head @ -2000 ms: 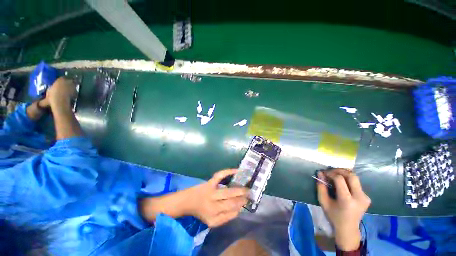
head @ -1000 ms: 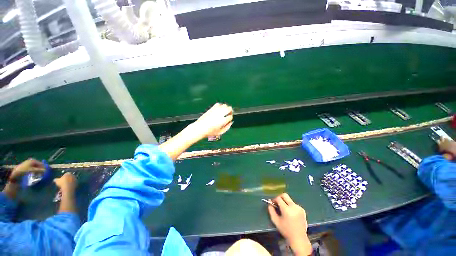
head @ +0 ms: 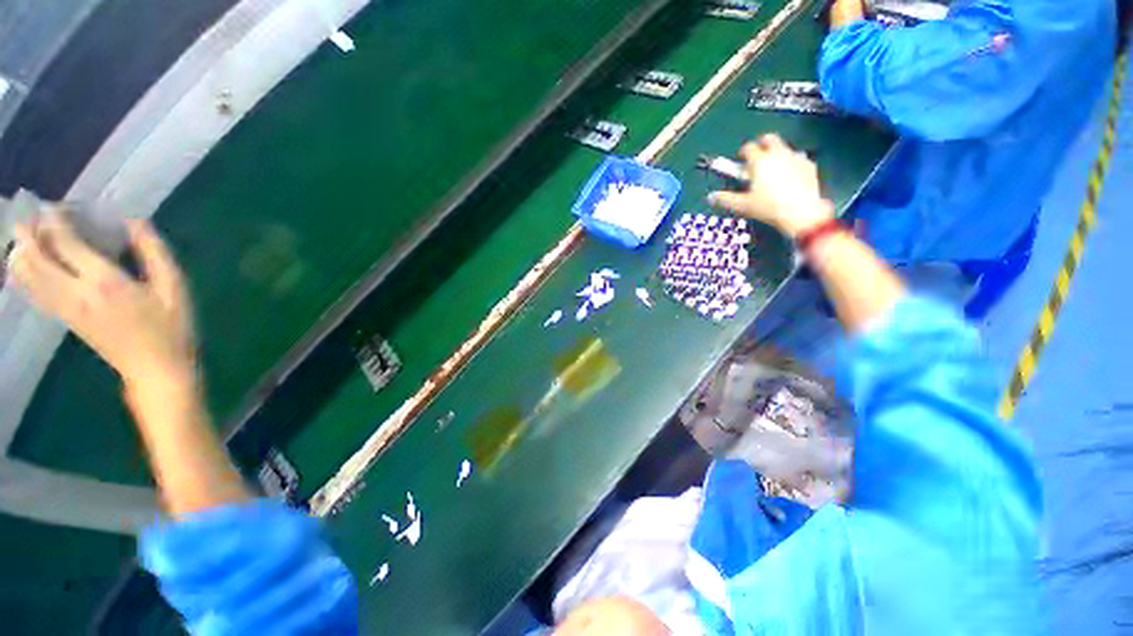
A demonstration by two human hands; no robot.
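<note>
My left hand [head: 112, 292] is raised at the far left over the conveyor side, fingers spread, with a blurred pale shape at its fingertips; whether it grips this is unclear. My right hand [head: 780, 186] is over the bench at upper right, above the checkered stack of small parts [head: 708, 265]. A small pale-and-dark piece [head: 722, 167] shows at its fingertips; whether it is held is unclear. The blue parts bin [head: 594, 219] with white pieces stands left of the stack. White tabs lie in a pile [head: 598, 292] and loosely lower left [head: 408, 522].
Phone-board-like units lie on the green conveyor [head: 603, 133], others at lower left [head: 379, 360]. Another [head: 789, 96] lies on the bench beside a blue-sleeved worker [head: 919, 68]. Yellow tape [head: 586, 370] is on the bench. The worn conveyor edge [head: 466, 357] crosses diagonally.
The view has swung and tilted. My left hand has moved from over the conveyor edge to the far left. My right hand has moved from the bench front beside the tape to beyond the checkered stack.
</note>
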